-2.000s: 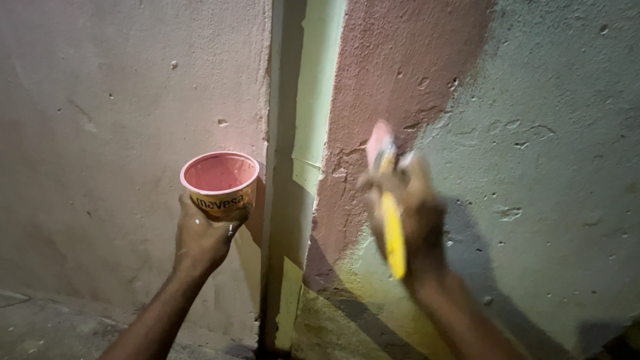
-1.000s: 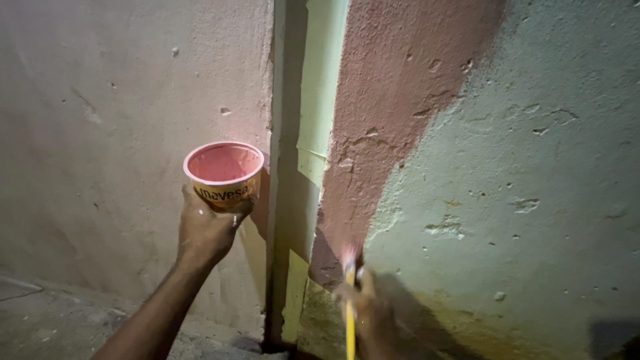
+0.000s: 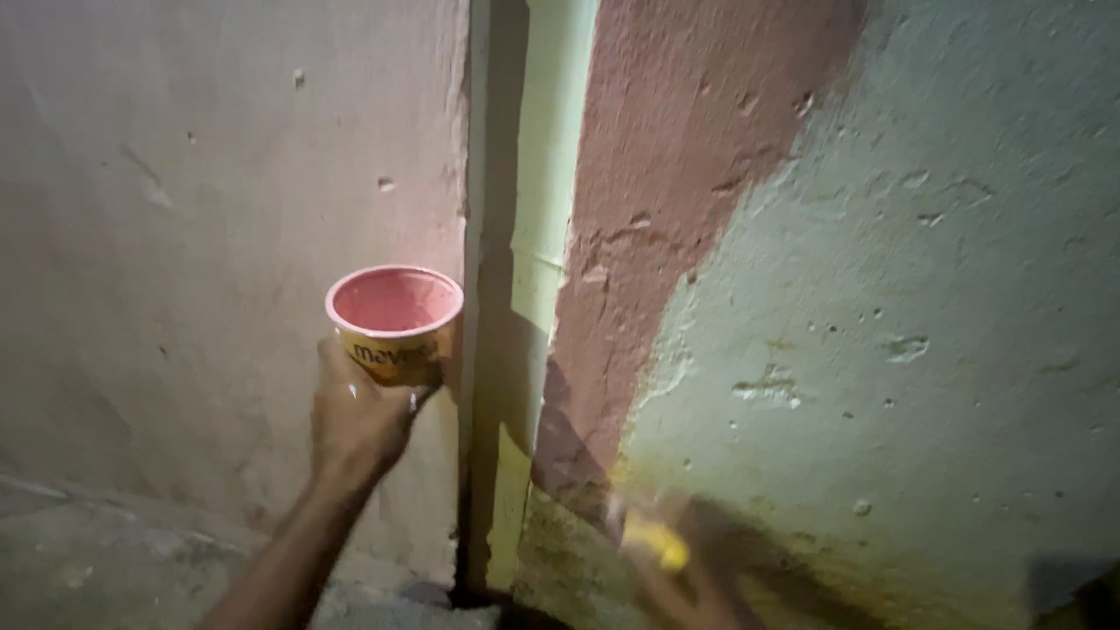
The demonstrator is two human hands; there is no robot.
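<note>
My left hand (image 3: 367, 420) grips a yellow plastic tub (image 3: 398, 354) from below and behind. The tub is upright, with pink paint on its rim and inside. My right hand (image 3: 687, 560), blurred, is low at the wall with a yellow-handled paintbrush (image 3: 654, 541) in it; the bristles are too blurred to make out clearly. Beside the brush, a band of pink paint (image 3: 647, 175) runs down the rough wall along the pale green door frame (image 3: 547, 157). Right of the band the wall surface (image 3: 875, 306) is pale green, chipped and pitted.
At the left stands a pinkish wall (image 3: 219, 262) with small dents. A dark narrow gap runs between it and the green frame. Rough concrete floor (image 3: 96, 560) shows at the lower left, and a dark object (image 3: 1085, 595) sits at the lower right corner.
My right hand has moved down along the wall with the brush, from beside the pink band's middle to near its bottom edge. The left hand and tub have stayed nearly in place.
</note>
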